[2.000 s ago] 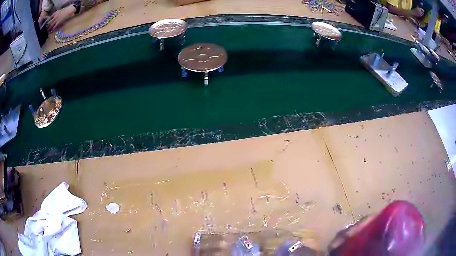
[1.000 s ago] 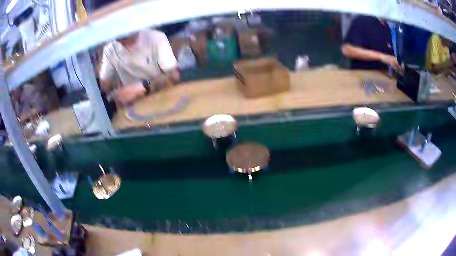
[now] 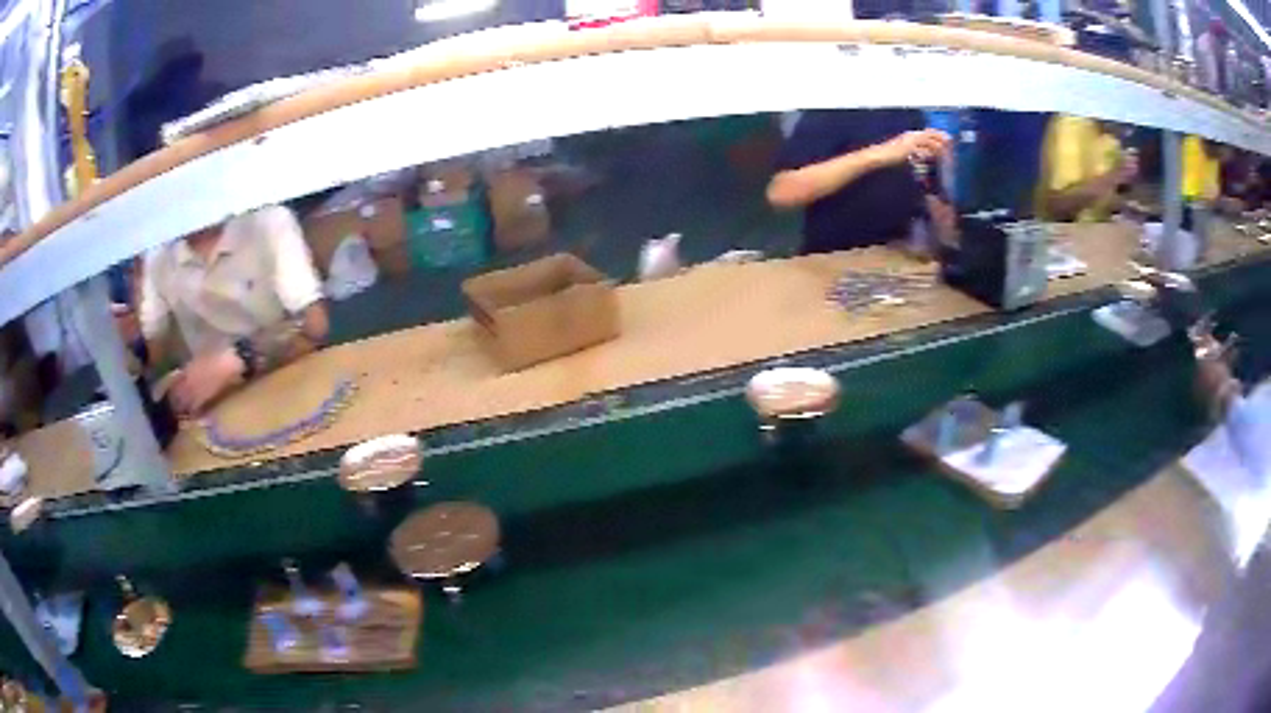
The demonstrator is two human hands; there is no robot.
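Note:
Neither of my hands can be made out. A brown rectangular base plate (image 3: 395,644) with several upright bluish posts lies on the near left of the green belt (image 3: 669,557). A brown round plate (image 3: 445,541) stands on legs just behind it. Paler round plates stand at the belt's far side, one at the left (image 3: 381,463) and one at the middle (image 3: 793,393). A small gold round plate (image 3: 141,627) is at the far left. A white plate (image 3: 1025,464) with upright posts lies on the right.
Across the belt are a brown open box (image 3: 551,334), a small parts pile (image 3: 878,290), an arc of parts (image 3: 286,429), a black unit (image 3: 992,261) and several people. A pale rail (image 3: 627,91) crosses above. A blurred hand-like shape (image 3: 1214,365) is at the right. The near bench (image 3: 962,641) is glaring.
The view has lifted and turned right. The brown plate with posts, on the near bench two seconds ago, now lies on the belt. The red lump is out of view.

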